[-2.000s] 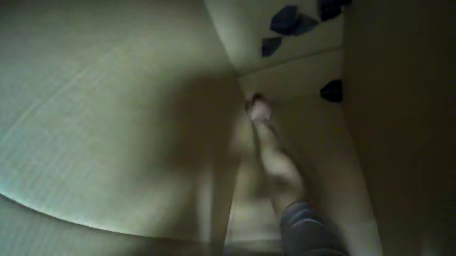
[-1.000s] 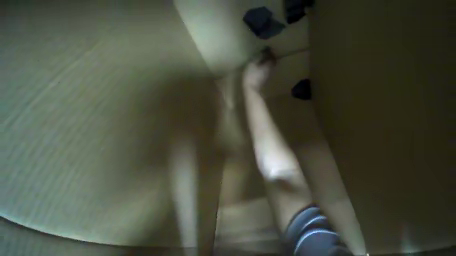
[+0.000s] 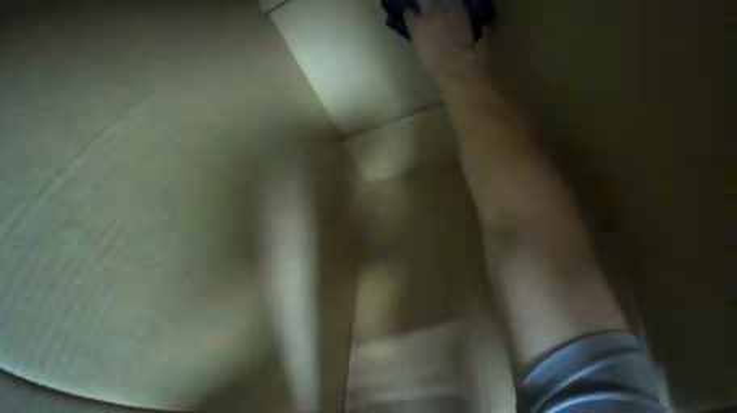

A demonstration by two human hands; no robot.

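I look down into a deep brown carton [image 3: 121, 202]. My right hand [image 3: 444, 34] is at the top of the view, far down in the carton; its bare forearm comes from the lower right, below a grey sleeve. Dark, angular pieces [image 3: 398, 16] show on both sides of the hand, and the fingers appear closed around them. The fingertips are cut off or blurred, so the exact grip is hard to see. My left hand is not in view.
The carton's large left wall curves across the view, and a dark right wall [image 3: 679, 202] stands close beside my forearm. Lighter flaps or bottom panels [image 3: 347, 64] meet at creases in the middle. A pale, blurred vertical streak lies left of centre.
My right hand has moved up and away from me, from the middle of the carton to the dark pieces. The single dark piece near the right wall no longer shows.
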